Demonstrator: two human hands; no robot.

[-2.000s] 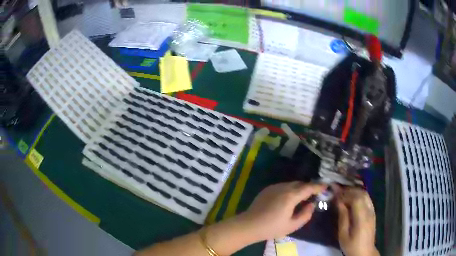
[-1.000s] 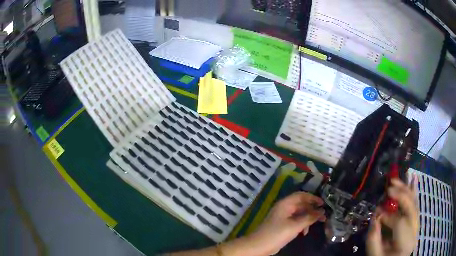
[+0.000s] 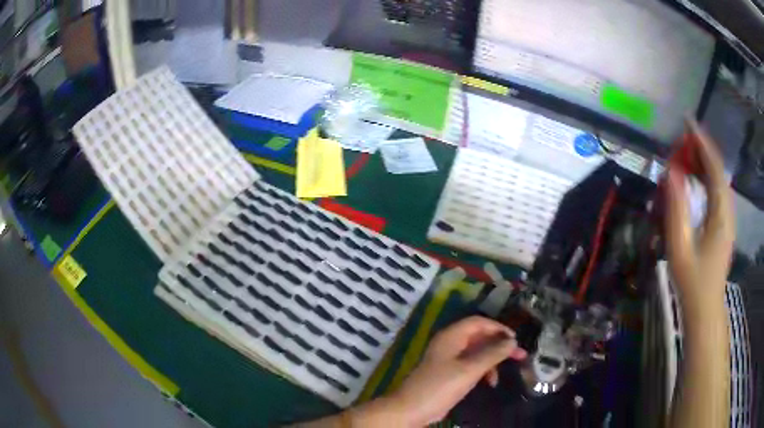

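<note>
The black test fixture [image 3: 578, 251] stands at the right with a red wire along it. Its silver metalwork and shiny nest [image 3: 549, 359] are at the front; a small dark shape shows in the nest. My left hand [image 3: 473, 355] is just left of the nest, thumb and fingertips close together; whether they hold anything is not clear. My right hand [image 3: 699, 205] is raised at the fixture's upper right, blurred, its fingers around the red clamp lever [image 3: 685, 157].
A white parts tray [image 3: 293, 288] with rows of dark parts lies left; a pale-slotted tray [image 3: 167, 159] leans behind it. A back tray [image 3: 498, 205] has one dark part at its left edge. Stacked trays [image 3: 737, 351] stand right, partly behind my forearm. A monitor [image 3: 586, 67] is behind.
My right hand has gone from the nest to the red lever and up with it. My left hand has drawn slightly left of the nest. The camera view has shifted.
</note>
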